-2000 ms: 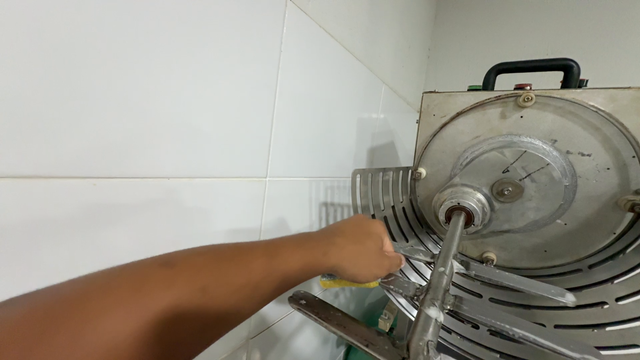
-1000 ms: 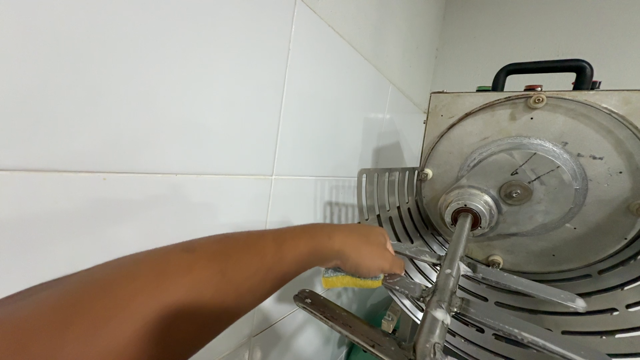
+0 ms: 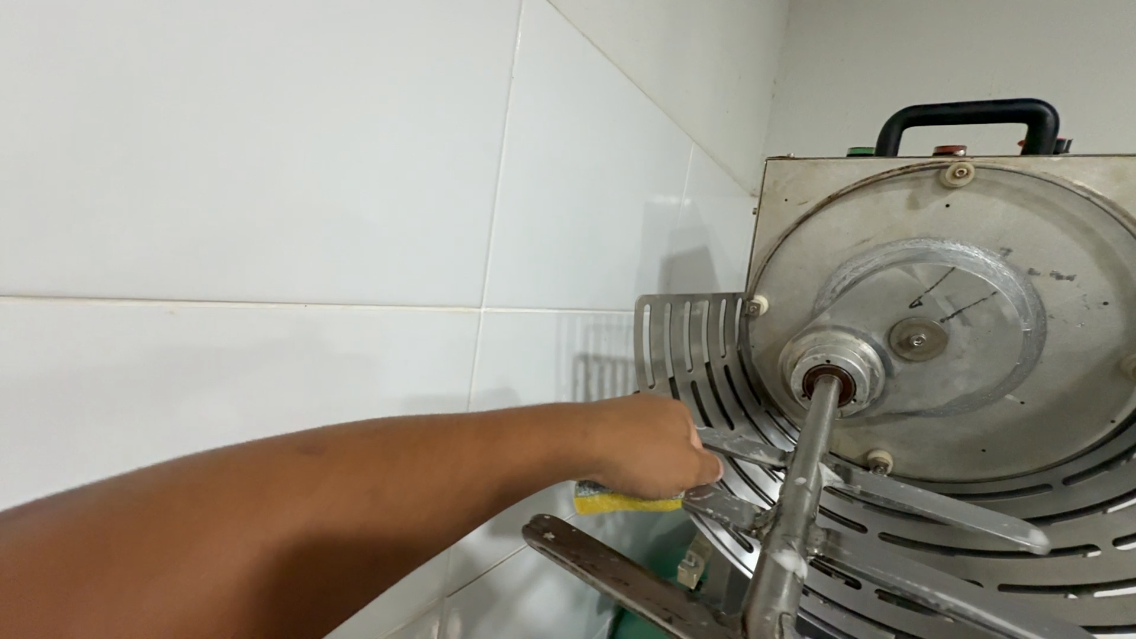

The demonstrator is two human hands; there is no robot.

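Observation:
My left hand (image 3: 652, 448) reaches in from the lower left, its fingers closed around a yellow sponge (image 3: 626, 503) with a grey upper layer. The hand is at the outer end of a flat metal paddle arm (image 3: 745, 446); the fingers hide that end. Another short paddle (image 3: 723, 506) lies just below the fingertips. These arms branch from a central metal shaft (image 3: 808, 475), which bears whitish residue and runs into a hub (image 3: 832, 373) on the round metal plate (image 3: 1003, 364). My right hand is out of view.
A curved slotted metal guard (image 3: 941, 524) wraps below and left of the shaft. Longer paddles (image 3: 941, 508) extend right; another (image 3: 603, 568) points left. The machine housing has a black handle (image 3: 972, 113) and buttons on top. A white tiled wall (image 3: 373, 373) stands close on the left.
More of the yellow sponge shows below my left hand than two seconds ago. The hand stays by the paddle ends. The shaft and paddles show no plain turn.

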